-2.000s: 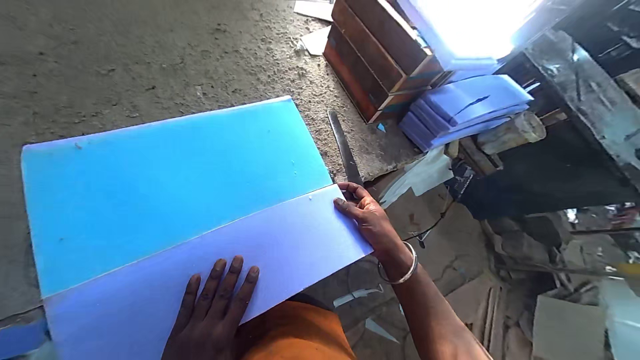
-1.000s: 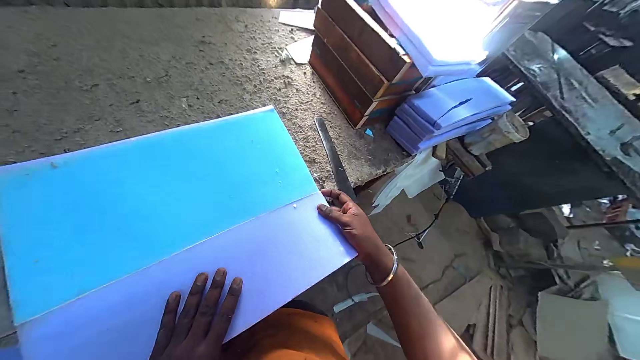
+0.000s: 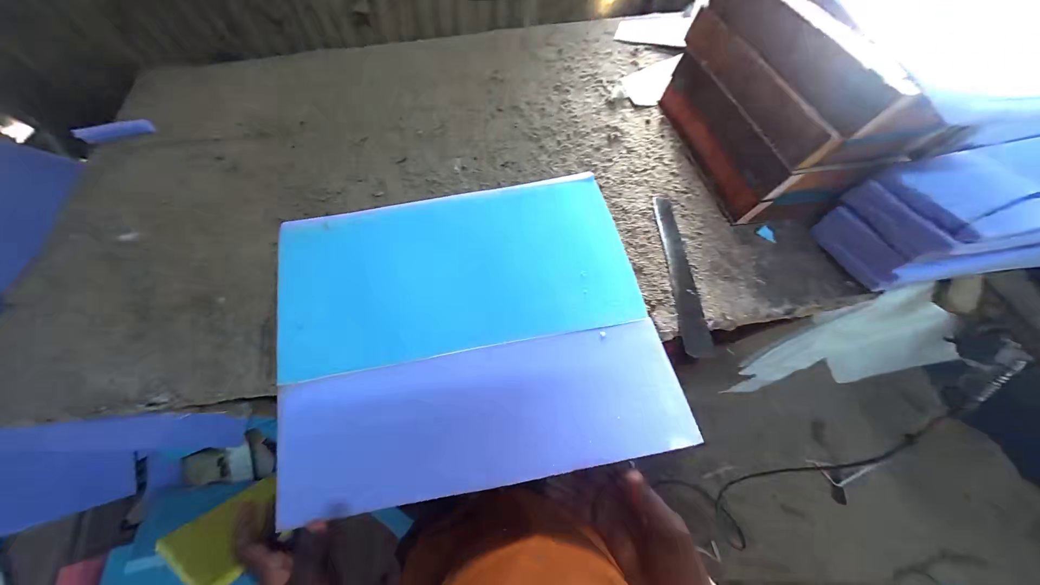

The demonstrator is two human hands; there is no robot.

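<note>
A flat sheet with a bright blue panel (image 3: pixel 455 276) and a lavender panel (image 3: pixel 479 414) lies on the rough table, its near part reaching past the table edge. My left hand (image 3: pixel 272 548), blurred, is at the sheet's near left corner, beside a yellow block (image 3: pixel 215 532) below. Under the near edge, toward the right, is my right hand (image 3: pixel 642 520), its fingers partly hidden by the sheet. Whether either hand grips the sheet cannot be told. A long flat metal blade (image 3: pixel 682 276) rests to the right of the sheet, its near end over the table edge.
Stacked dark reddish-brown blocks (image 3: pixel 756 106) stand at the table's back right, beside lavender foam sheets (image 3: pixel 942 211). White scraps (image 3: pixel 650 81) lie behind them. A cable (image 3: pixel 780 471) runs across the ground at right. More lavender sheets (image 3: pixel 65 463) are at lower left.
My left hand has left the top of the lavender panel for the near left corner. My right hand has moved from the right edge to below the near edge. The view has shifted.
</note>
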